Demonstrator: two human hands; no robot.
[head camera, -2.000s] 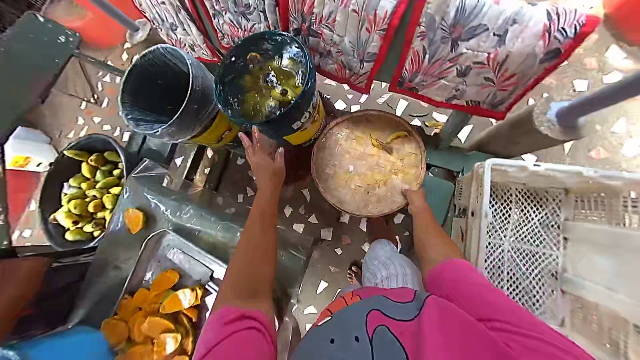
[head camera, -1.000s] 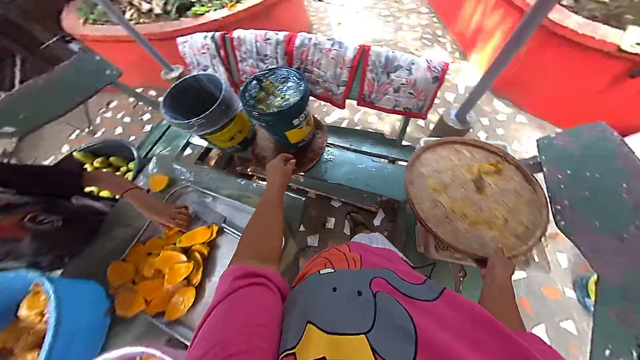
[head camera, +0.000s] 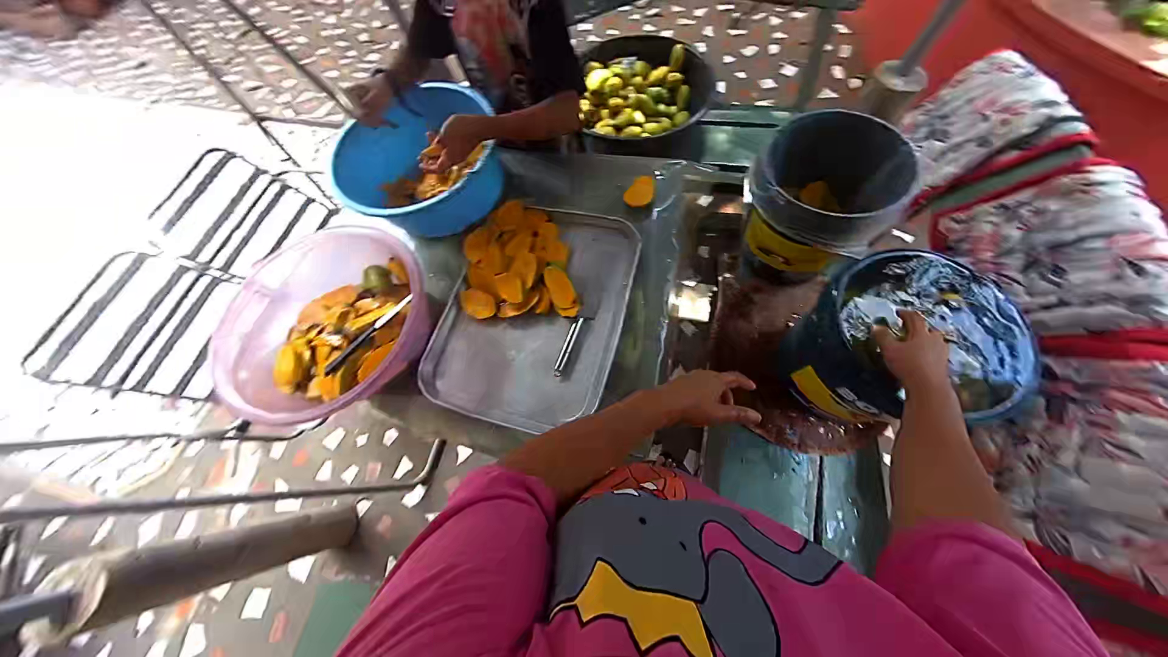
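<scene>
My right hand (head camera: 915, 351) reaches into a dark bucket of water (head camera: 1031, 365), its fingers at a greenish fruit (head camera: 883, 330) at the left inner side; whether they grip it is unclear. My left hand (head camera: 707, 399), empty with fingers apart, hovers between that bucket and a metal tray (head camera: 520, 374). On the tray lie orange mango-like pieces (head camera: 520, 265) and a metal-handled tool (head camera: 570, 345). Behind the water bucket, a second dark bucket (head camera: 771, 196) lined with plastic holds some orange pieces (head camera: 818, 195).
A pink basin (head camera: 239, 301) holds cut fruit and a knife (head camera: 365, 336). Beyond it, a person's hands (head camera: 461, 141) work over a blue basin (head camera: 360, 169). A black tub (head camera: 698, 100) holds yellow-green fruit. Floral cloths (head camera: 1068, 246) hang at the right; a wire rack (head camera: 182, 274) stands left.
The view has swung left. My right hand, earlier on the round woven tray, is now in the water bucket. My left hand has come away from the bucket's side. The woven tray is out of view.
</scene>
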